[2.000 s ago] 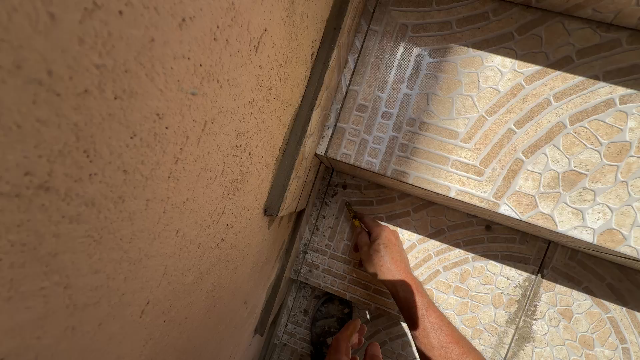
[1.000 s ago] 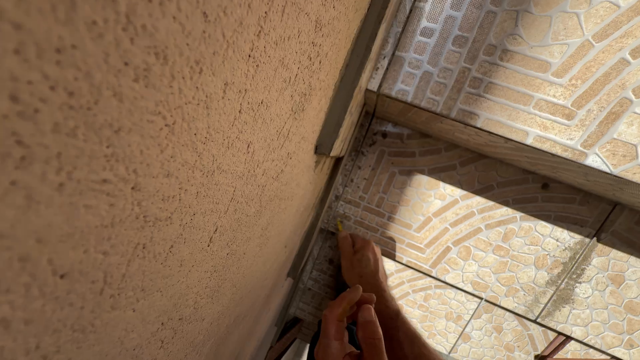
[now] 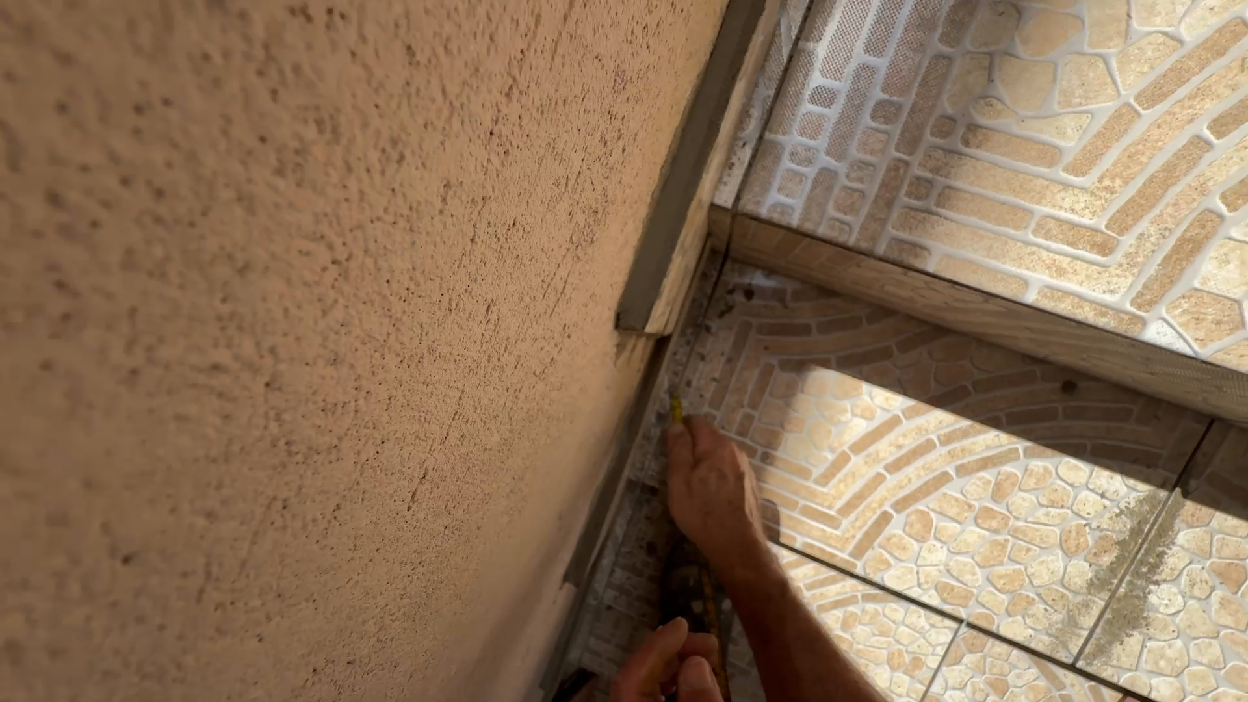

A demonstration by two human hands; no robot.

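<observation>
My right hand [image 3: 714,480] is low on the lower tiled step [image 3: 975,507], at its edge beside the wall. Its fingers are closed on a small yellow object [image 3: 677,408], whose tip shows past the index finger; what it is cannot be made out. My left hand [image 3: 671,668] is at the bottom edge with its fingers bent, partly cut off by the frame. Just beyond it is a dark object [image 3: 685,580] in shadow, and whether the hand touches or holds it is not clear.
A rough orange-tan plastered wall [image 3: 341,341] fills the left side. A tile skirting with a grey mortar top [image 3: 673,195] runs along it. The upper tiled step [image 3: 1024,166] rises at the right. Grey residue [image 3: 1131,565] lies along a tile joint.
My right hand has moved with the yellow object from the patterned tile to the strip beside the wall. The view has shifted and come closer.
</observation>
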